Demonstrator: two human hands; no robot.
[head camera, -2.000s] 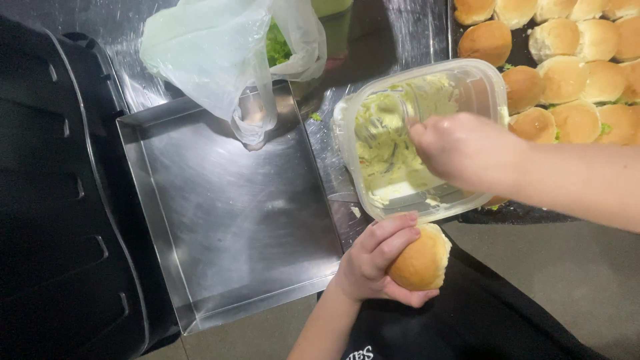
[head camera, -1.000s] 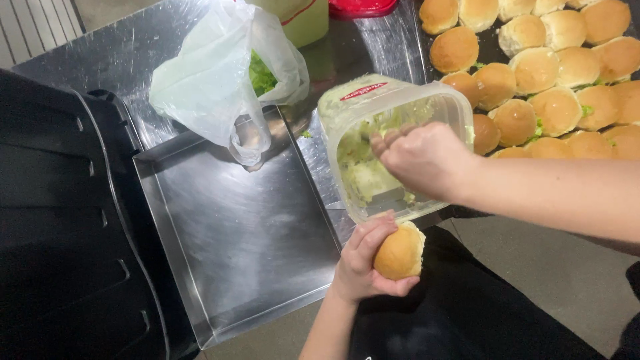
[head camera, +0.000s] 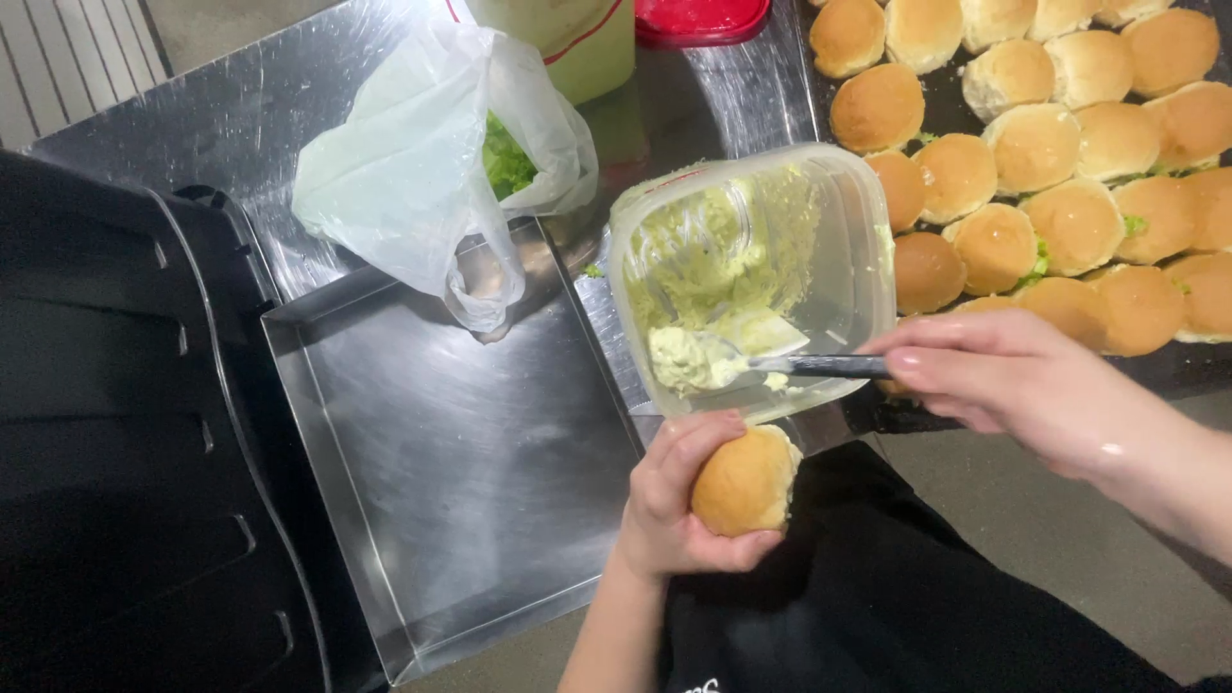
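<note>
My left hand (head camera: 679, 505) is wrapped round a bread roll (head camera: 741, 481), just below the near rim of a clear plastic tub (head camera: 871, 279). Pale green creamy spread (head camera: 717, 260) coats the inside of the tub. My right hand (head camera: 1011, 385) grips the dark handle of a spoon (head camera: 828, 366), whose head carries a heap of the spread over the tub's lower part. A flat white piece, perhaps a spatula blade (head camera: 770, 332), lies in the spread behind the spoon. At the upper right, rows of filled rolls (head camera: 1068, 221) sit on a dark tray, with lettuce showing between some.
A square metal pan (head camera: 462, 462) stands left of my left hand. A white plastic bag (head camera: 404, 164) with lettuce (head camera: 505, 159) overlaps its far edge. Behind are a yellow-green container (head camera: 587, 48) and a red lid (head camera: 698, 19). A black plastic crate (head camera: 106, 433) fills the left side.
My right hand, earlier reaching into the tub, has drawn back to the right, and the loaded spoon now shows. My left hand still holds the roll near the tub's rim.
</note>
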